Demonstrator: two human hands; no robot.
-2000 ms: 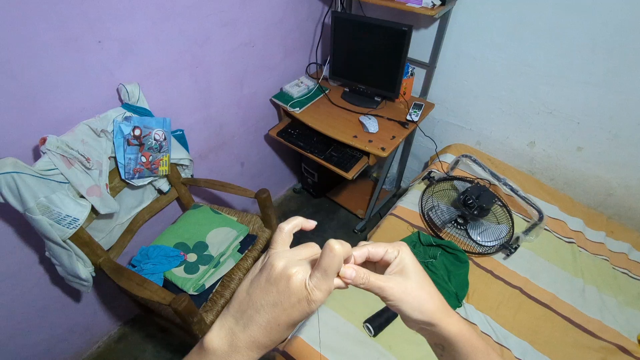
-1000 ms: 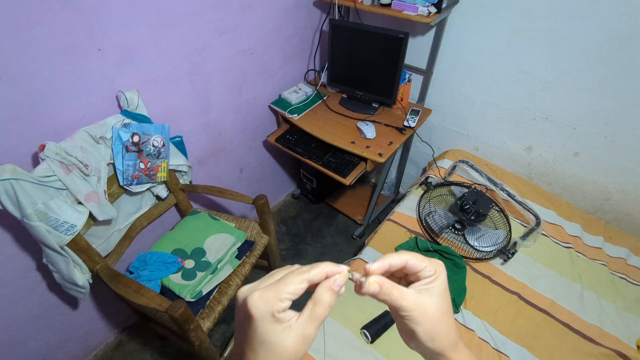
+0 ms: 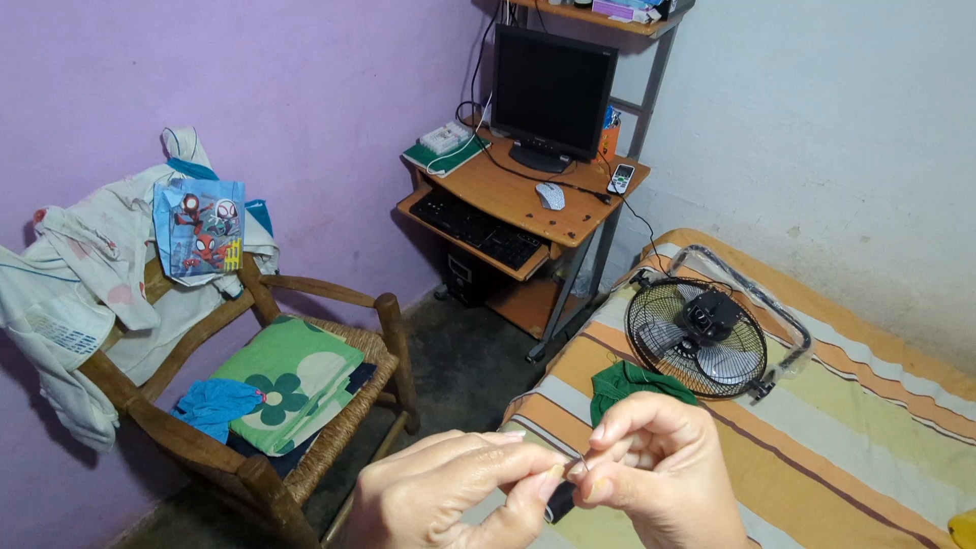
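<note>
My left hand [image 3: 465, 488] and my right hand [image 3: 659, 465] meet low in the view, fingertips nearly touching. A thin needle [image 3: 584, 461] shows at the right fingertips. The left thumb and forefinger are pinched close beside it; what they hold is too small to tell, perhaps thread. Behind the hands a black spool of thread [image 3: 560, 501] lies on the bed, partly covered by the fingers. A dark green cloth [image 3: 621, 385] lies on the bed just beyond my right hand.
A fan [image 3: 695, 335] lies on the striped bedspread [image 3: 862, 427]. At the left, a wooden armchair [image 3: 389, 328] holds a folded green flowered cloth [image 3: 305, 362] and a blue cloth [image 3: 217, 404]. A computer desk [image 3: 534, 206] with a monitor [image 3: 554, 91] stands in the corner.
Two seconds ago my hands were together with the left fingers bent upward; a second ago the fingertips were slightly apart. Now they are close together, and the needle shows at the right fingertips.
</note>
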